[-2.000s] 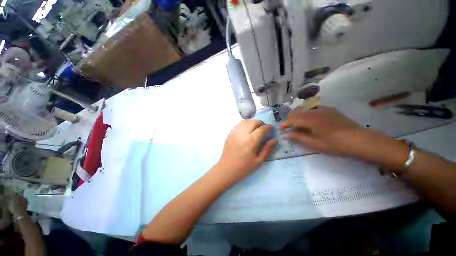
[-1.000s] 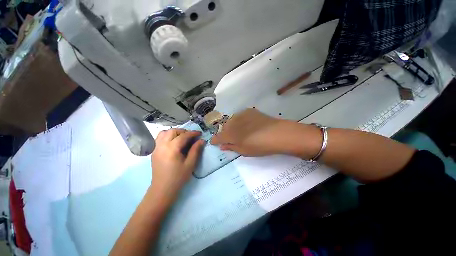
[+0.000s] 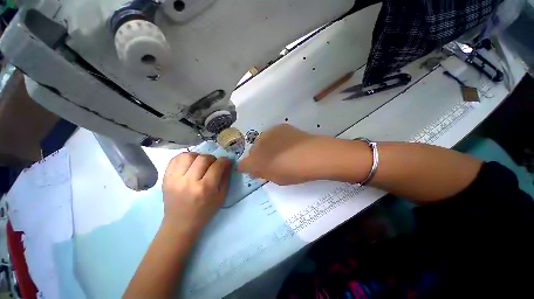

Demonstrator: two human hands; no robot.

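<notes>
A thin pale blue fabric piece (image 3: pixel 237 242) lies over the table front and runs up to the needle area of the white-grey sewing machine (image 3: pixel 193 52). My left hand (image 3: pixel 196 185) presses down on the fabric just left of the needle plate, fingers bent. My right hand (image 3: pixel 278 155) is closed at the fingertips on the fabric edge beside the tan bobbin-like disc (image 3: pixel 230 140). The needle and presser foot are mostly hidden by the machine head and fingers. The lamp tube (image 3: pixel 133 169) hangs left of the needle.
A brown stick (image 3: pixel 332 87) and black snips (image 3: pixel 377 87) lie right of the machine. Plaid cloth (image 3: pixel 424 35) hangs over the bed. Other snips (image 3: pixel 481 63) and a small brown tag (image 3: pixel 469 93) lie far right. A printed ruler scale (image 3: pixel 328 205) runs along the front edge.
The view has swung right and closer, so the machine head sits further left. My hands stay at the needle area; the left fingers now lie flatter and closer together on the fabric.
</notes>
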